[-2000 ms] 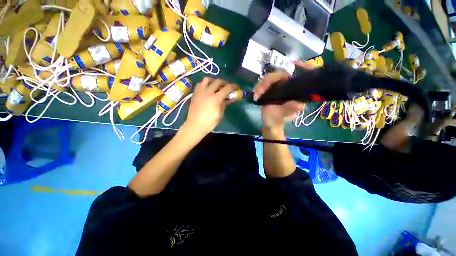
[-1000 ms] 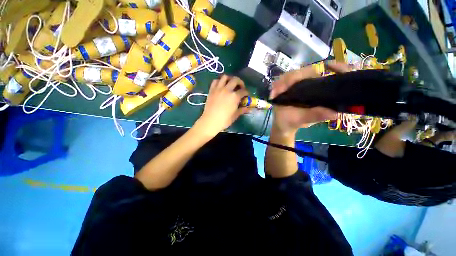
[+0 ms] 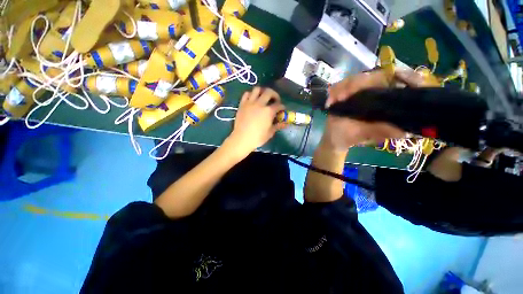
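Note:
My left hand (image 3: 256, 120) is closed around a yellow corded unit (image 3: 296, 118) with a white label and blue band. The unit's end sticks out to the right, and a white cord loop shows left of the hand. My right hand (image 3: 355, 118) is wrapped around the thick black electric screwdriver (image 3: 413, 112), which has a red switch and is blurred. Its front end points left towards the unit, with a gap between them. The bit cannot be made out.
Many yellow corded units (image 3: 121, 53) lie piled at the left. A white-grey screw feeder (image 3: 338, 43) stands behind my right hand. More units lie at the right, partly hidden. Another person's arm (image 3: 447, 163) is at the right bench edge. A black cable (image 3: 327, 170) runs along the near edge.
The hands and unit have moved slightly right since the first frame. Over the last second the screwdriver has drawn back to the right, off the unit's end; my left hand has stayed nearly still.

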